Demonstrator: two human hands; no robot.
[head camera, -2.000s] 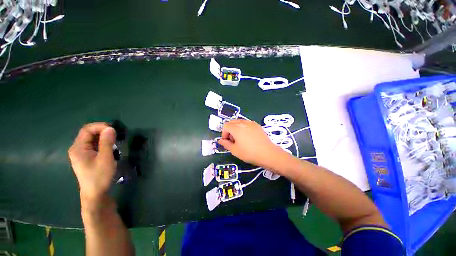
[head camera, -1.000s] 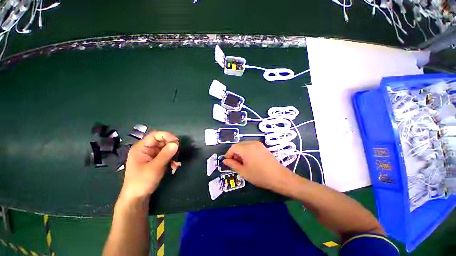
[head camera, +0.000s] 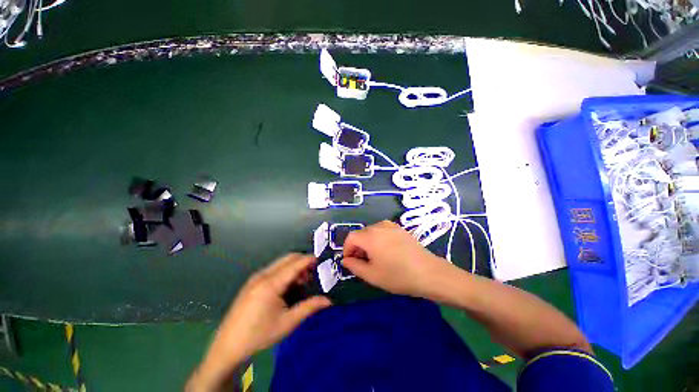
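Open white adapter cases (head camera: 345, 193) lie in a column, covers folded out to the left. Several hold a black sheet over the board. The farthest case (head camera: 353, 83) shows yellow and black parts. My right hand (head camera: 391, 260) has its fingertips on the nearest case, largely hiding it; whether they grip anything is hidden. My left hand (head camera: 268, 306) is just left of that case's cover (head camera: 328, 274), thumb and fingers apart, with a dark patch between them that I cannot identify. Coiled white cables (head camera: 425, 199) lie right of the cases. Loose black sheets (head camera: 165, 222) form a pile at left.
A white sheet (head camera: 521, 168) lies right of the cables. A blue tray (head camera: 563, 207) with many white corded units stands at the right. A worn divider strip (head camera: 230, 46) crosses the far side, with more corded units beyond at both upper corners. Yellow-black tape marks the floor.
My left hand has moved right from the black pile to the nearest case. My right hand has moved down the column to the nearest case. More cases now show black sheets.
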